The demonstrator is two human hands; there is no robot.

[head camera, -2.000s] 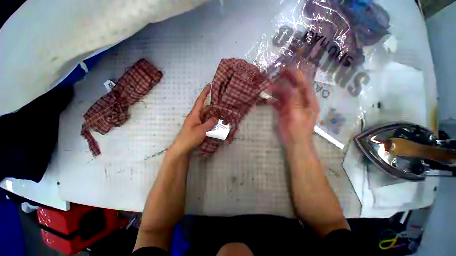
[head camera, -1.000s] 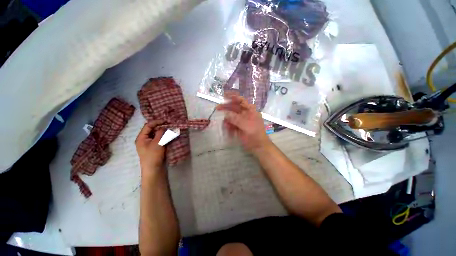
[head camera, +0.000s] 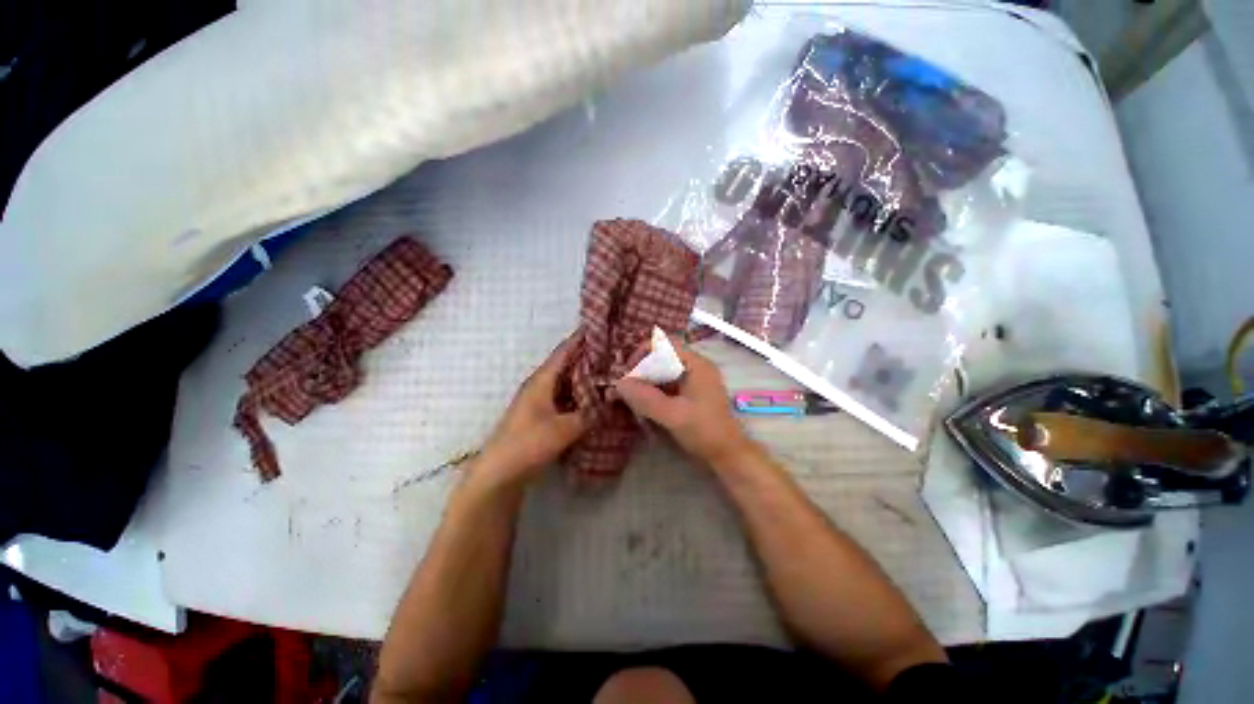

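A bundle of red-brown plaid cut pieces (head camera: 640, 275) stands out in the middle of the padded table, between my hands. My left hand (head camera: 536, 420) grips its left side near the middle. My right hand (head camera: 699, 406) pinches at its right side, around the middle, beside a white ticket (head camera: 657, 360). The tie strip is mostly hidden by my fingers. A second plaid bundle (head camera: 360, 323), tied round the middle with a loose strip end and a small white tag, lies to the left.
A clear plastic bag (head camera: 880, 374) with plaid bundles lies at the upper right. Pink and light-blue snips (head camera: 770, 402) lie beside my right hand. The iron (head camera: 1100, 447) rests on a white pad (head camera: 1073, 585) at right. A cream pressing board (head camera: 344, 103) crosses the upper left; dark garments (head camera: 103, 413) lie left.
My right hand has come in from the right to the bundle's middle. The strip end that stretched to the right is no longer extended. The camera view has shifted.
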